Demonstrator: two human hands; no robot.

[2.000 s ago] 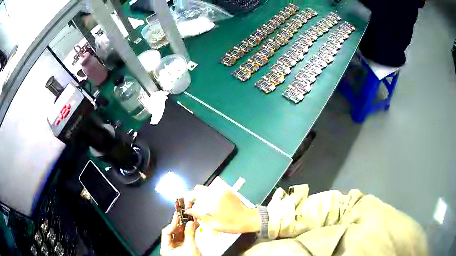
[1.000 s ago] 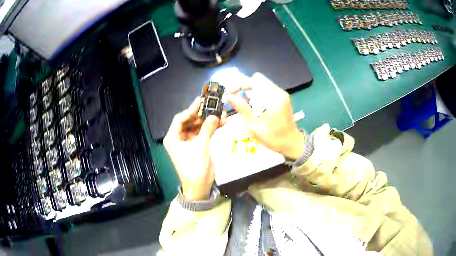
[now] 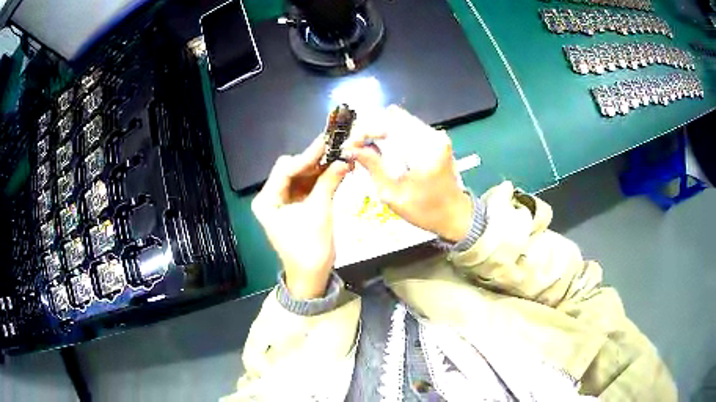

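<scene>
A small dark electronic module (image 3: 339, 133) with metallic and orange bits is held tilted, nearly edge-on, above the front of the black base plate. My left hand (image 3: 302, 208) grips its lower end between the fingertips. My right hand (image 3: 412, 169) is beside the module's right side, fingers pinched close to its lower part; whether it holds a thin tool cannot be made out. Small yellow pieces (image 3: 377, 209) lie on a white paper sheet (image 3: 357, 239) below the hands. The bright light spot (image 3: 357, 93) is just behind the module.
The microscope's ring-shaped end (image 3: 337, 39) stands over the black base plate (image 3: 263, 141). A smartphone (image 3: 231, 43) lies at its left. Stacked black blister trays (image 3: 141, 196) with modules stand at left. Rows of modules (image 3: 648, 94) lie at right on the green mat, with a blue stool (image 3: 663, 177) beyond.
Since a second ago, the module has turned from its face towards edge-on in my left fingers, and my right fingers are nearer its lower end. Earlier, the view swung from the microscope side towards the trays.
</scene>
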